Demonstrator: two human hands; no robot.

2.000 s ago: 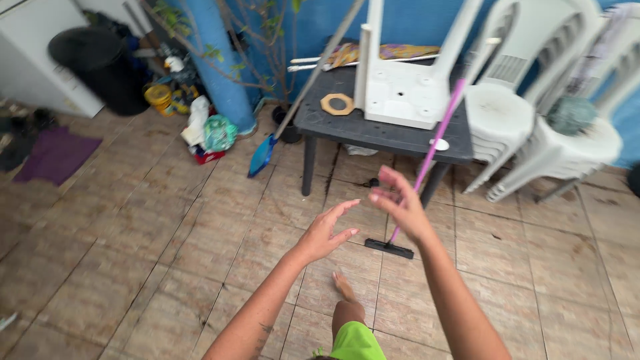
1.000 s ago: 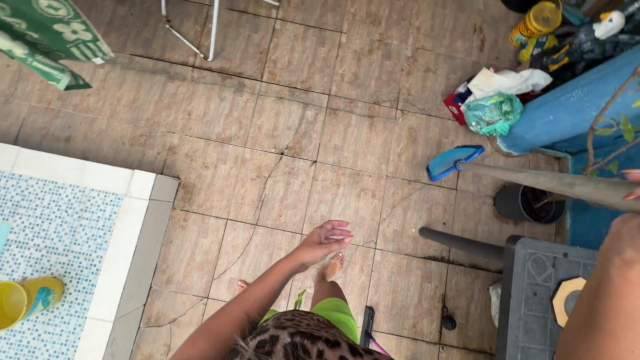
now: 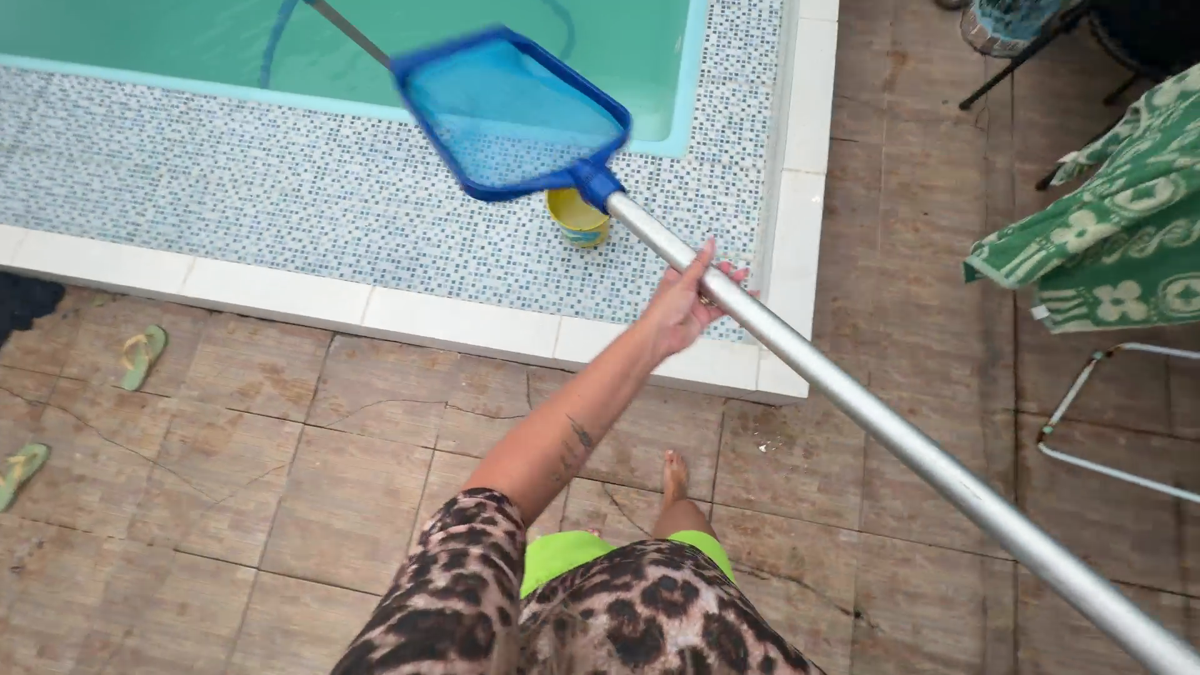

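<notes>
My left hand (image 3: 692, 302) supports a pool skimmer's aluminium pole (image 3: 844, 394) just below its head, with the thumb over the pole and the fingers partly spread beneath. The flat blue skimmer net (image 3: 516, 112) extends up and left over the pool's tiled ledge and the green water (image 3: 178, 42). A yellow bucket (image 3: 577, 220) sits on the ledge behind the net's collar. The pole's far end leaves the frame at lower right. My right hand is out of view.
The pool's white stone edge (image 3: 469, 323) rises above the tiled floor. Green flip-flops (image 3: 143, 357) lie at left. At right are a green patterned towel (image 3: 1116, 216), a white metal frame (image 3: 1073, 398) and a dark chair (image 3: 1134, 37). Another pole (image 3: 349, 30) reaches over the water.
The view has swung from the plastic chairs and table to the pool. My left hand, empty before, is now at the skimmer pole. The net has moved from near the floor to over the pool ledge.
</notes>
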